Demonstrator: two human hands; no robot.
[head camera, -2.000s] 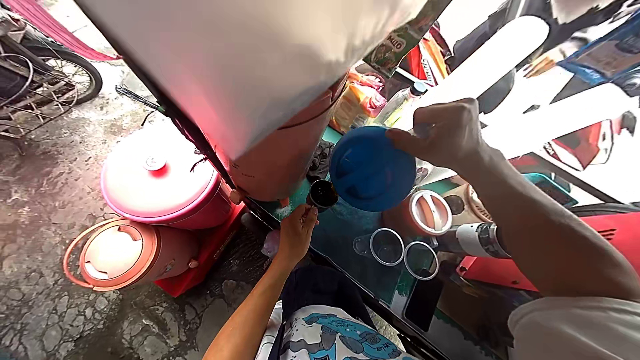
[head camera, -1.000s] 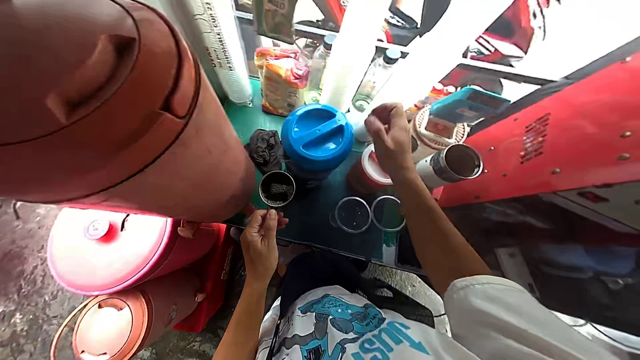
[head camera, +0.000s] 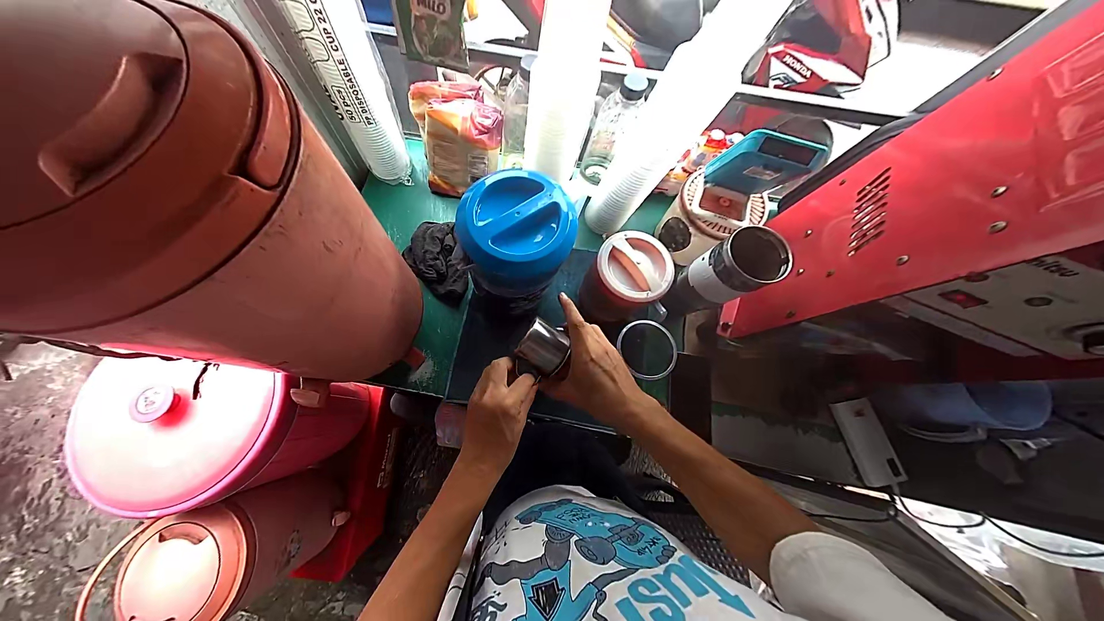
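My left hand (head camera: 500, 401) is closed on the handle side of a small metal cup (head camera: 543, 347), which is tilted over the table's front edge. My right hand (head camera: 595, 371) wraps around a clear plastic cup, mostly hidden by the fingers, right beside the metal cup's mouth. Just beyond stands a jug with a blue lid (head camera: 516, 222), its lid on. A container with a white and red lid (head camera: 636, 266) is right of it. Near my right hand stands another clear plastic cup (head camera: 647, 349).
A large brown drink cooler (head camera: 336, 250) fills the left. Stacks of disposable cups (head camera: 565, 95), a glass bottle (head camera: 614, 129) and a food packet (head camera: 457, 129) stand behind. A steel tumbler (head camera: 750, 259), a black plastic bag (head camera: 435, 259) and a red machine (head camera: 949, 155) are near. Pink buckets (head camera: 198, 431) sit lower left.
The blue lid, held in my right hand in the earliest frame, sits on the jug. My right hand has come down to a clear cup beside the metal cup, which is now tilted.
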